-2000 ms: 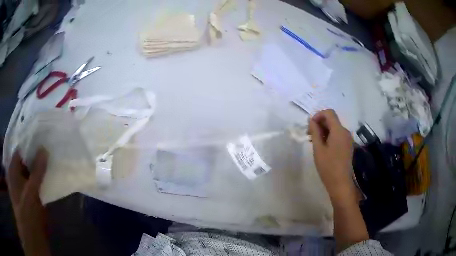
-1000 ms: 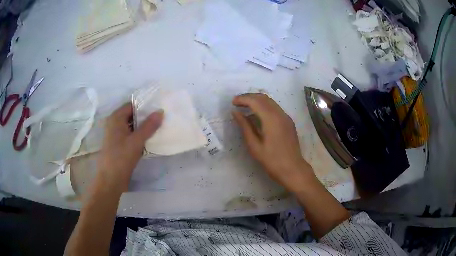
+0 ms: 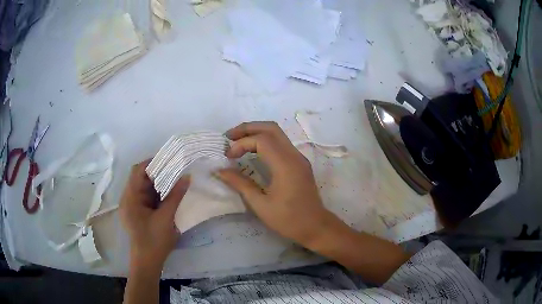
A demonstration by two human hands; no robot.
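Note:
A fanned bundle of cream pocket pieces (image 3: 205, 193) stands in front of me, its folded edges spread in a curved row. My left hand (image 3: 151, 217) grips the bundle's left end between thumb and fingers. My right hand (image 3: 276, 187) is at the bundle's right end, with fingers and thumb around its edge; the thumb lies near a printed white label partly hidden behind the hand. A grey edge, perhaps the pressing template, shows just below the bundle. A narrow cream strip (image 3: 327, 148) lies on the table right of my right hand.
The steam iron (image 3: 404, 145) rests at the right, beside an orange-yellow packet (image 3: 505, 119) and cloth scraps (image 3: 469, 38). White pieces (image 3: 279, 44) and a cream pocket stack (image 3: 111, 53) lie at the far side. Scissors (image 3: 28, 169) and a tie strip (image 3: 104, 178) lie at the left.
Both hands have come together in front of me. The bundle, held flatter in my left hand a second ago, is now fanned, and my right hand has closed on its right end.

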